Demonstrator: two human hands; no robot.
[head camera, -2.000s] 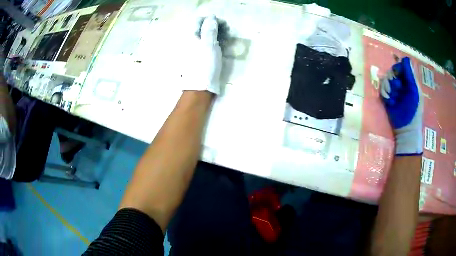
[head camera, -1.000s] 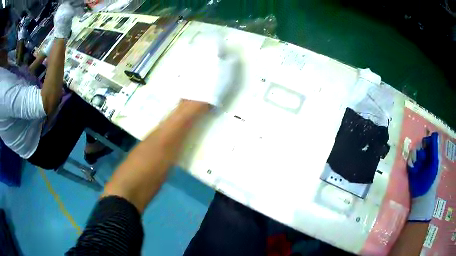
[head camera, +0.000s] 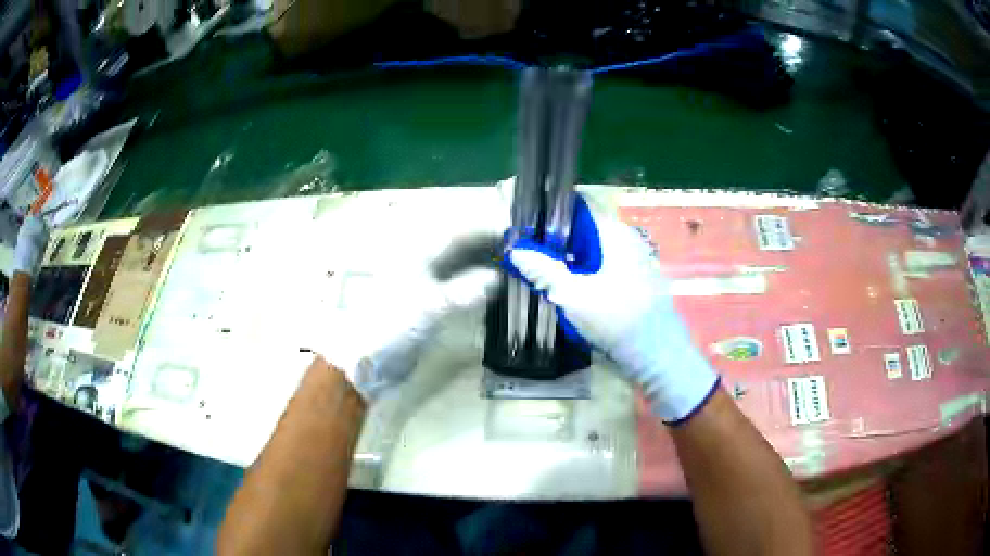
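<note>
My right hand (head camera: 592, 277), in a white glove with blue palm, grips shiny silver-grey metal strips (head camera: 551, 141) and holds them upright, lengthwise away from me, over the bench centre. Their lower ends are over the black cloth (head camera: 502, 337), which is partly hidden. A pale pad edge (head camera: 537, 388) shows below the cloth. My left hand (head camera: 407, 310), in a white glove, is just left of the strips; its fingertips are dark and blurred, near the strips. I cannot tell if it touches them or how its fingers are set.
The bench has a white cover (head camera: 261, 293) at left and a pink-red cover (head camera: 716, 413) with labels at right. A green surface (head camera: 413, 130) lies beyond. Red rows (head camera: 868, 523) show low at right. Another person's gloved hand (head camera: 30, 241) is at far left.
The view has swung to the right. My right hand has come to the centre and now holds the strips. My left hand is beside them. A long profile seen earlier at the left is gone from there.
</note>
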